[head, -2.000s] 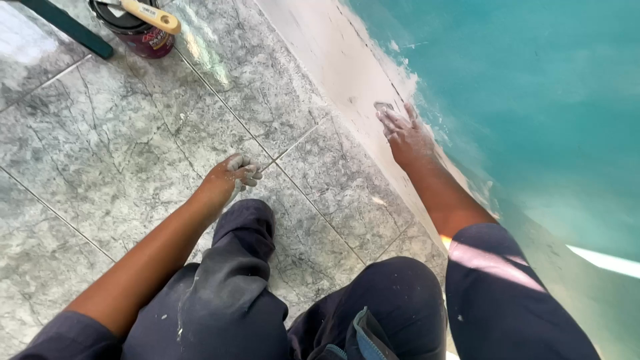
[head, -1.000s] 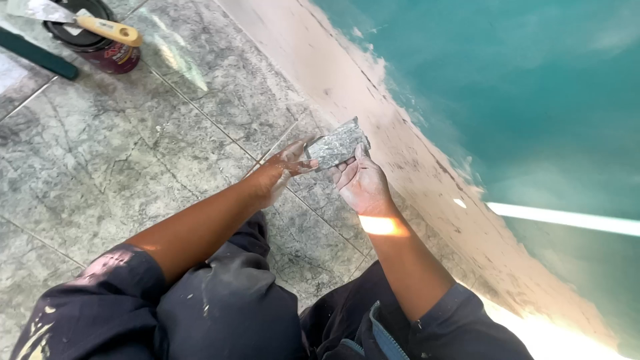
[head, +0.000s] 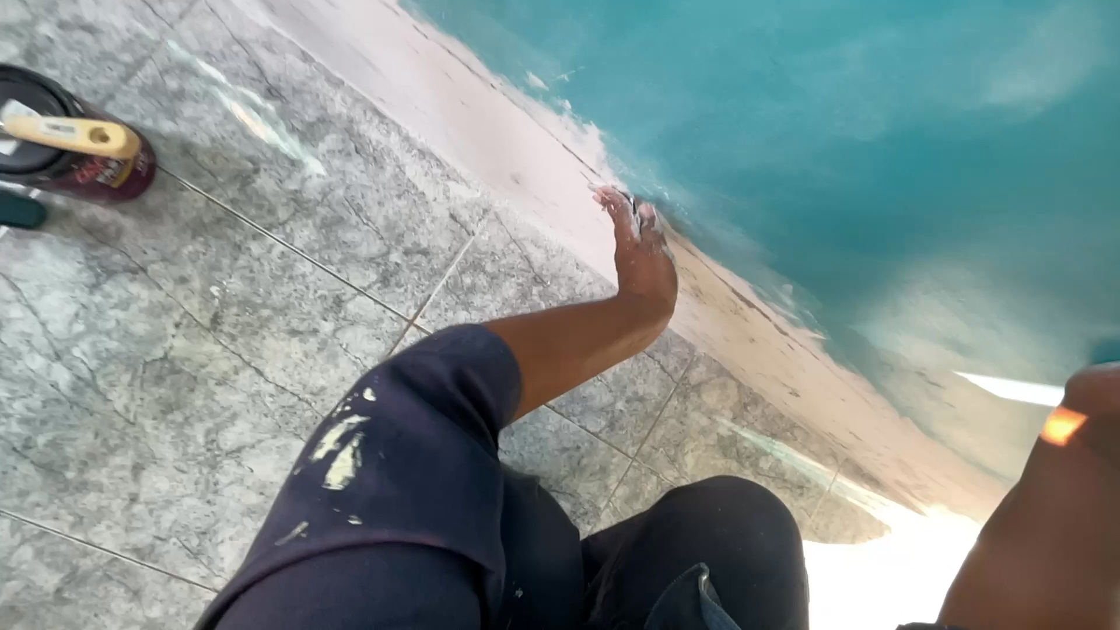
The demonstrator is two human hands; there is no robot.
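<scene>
My left hand (head: pixel 643 241), dusted with white powder, is at the whitish strip (head: pixel 490 131) along the foot of the teal wall (head: pixel 787 131). Its fingers are apart near the strip's upper edge, and no held object shows in it. The forearm reaches there from a dark, paint-spotted sleeve. At the far right edge, my right hand (head: pixel 1098 376) is mostly cut off, beside the wall; its fingers and anything in them are out of sight. The grey abrasive sheet seen earlier does not show.
A dark paint can (head: pixel 109 175) stands at the upper left, with a yellow-handled brush or scraper (head: pixel 79 136) across its lid. Near it lies a dark green bar (head: pixel 22 212). Grey marbled floor tiles (head: pixel 219 350) meet the wall strip. My bent knees are below.
One second ago both hands were together at the grey abrasive sheet. They have parted: my left hand has moved to the wall strip, my right hand to the far right edge.
</scene>
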